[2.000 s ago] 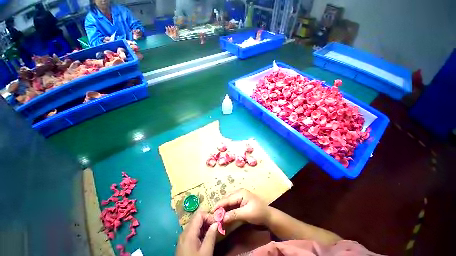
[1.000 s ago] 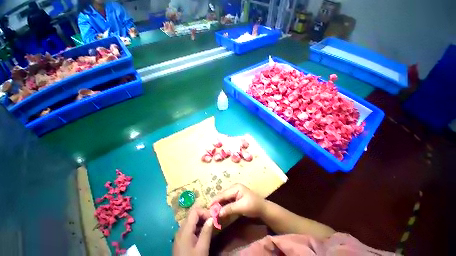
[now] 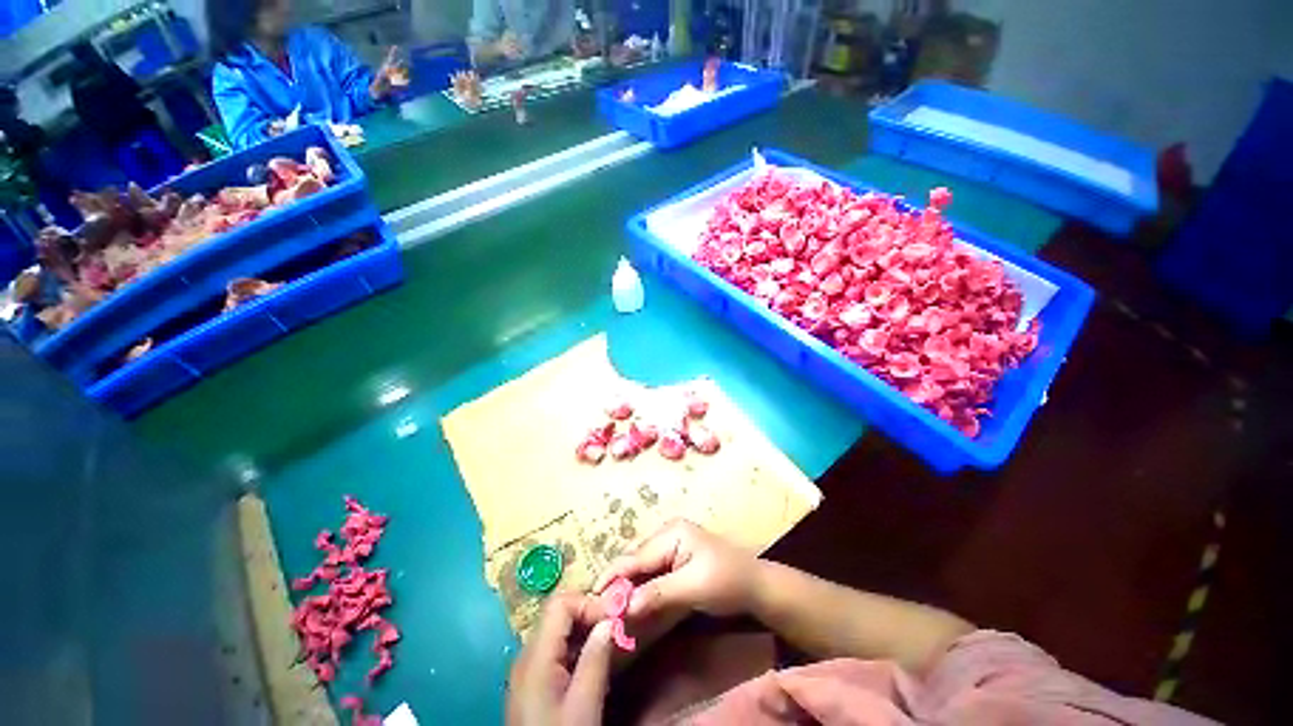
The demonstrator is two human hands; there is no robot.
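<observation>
A pink piece, cupped at the top with a narrow curved tail below, is held between the fingertips of both hands over the near edge of the cardboard. My left hand pinches it from the left, cut off by the bottom edge. My right hand pinches it from the right. I cannot tell whether it is one part or two joined. The cardboard sheet bears several cupped pink parts in its middle and a round green cap at its near left corner.
Small pink parts lie at left, with a white slip below. A squeeze bottle stands beside the large blue tray heaped with pink shells. Stacked blue bins are far left. A person in blue sits opposite. Another blue tray is far right.
The view has shifted slightly. Both hands still hold the pink piece, with its tail at a slightly different angle. The person opposite has raised a hand.
</observation>
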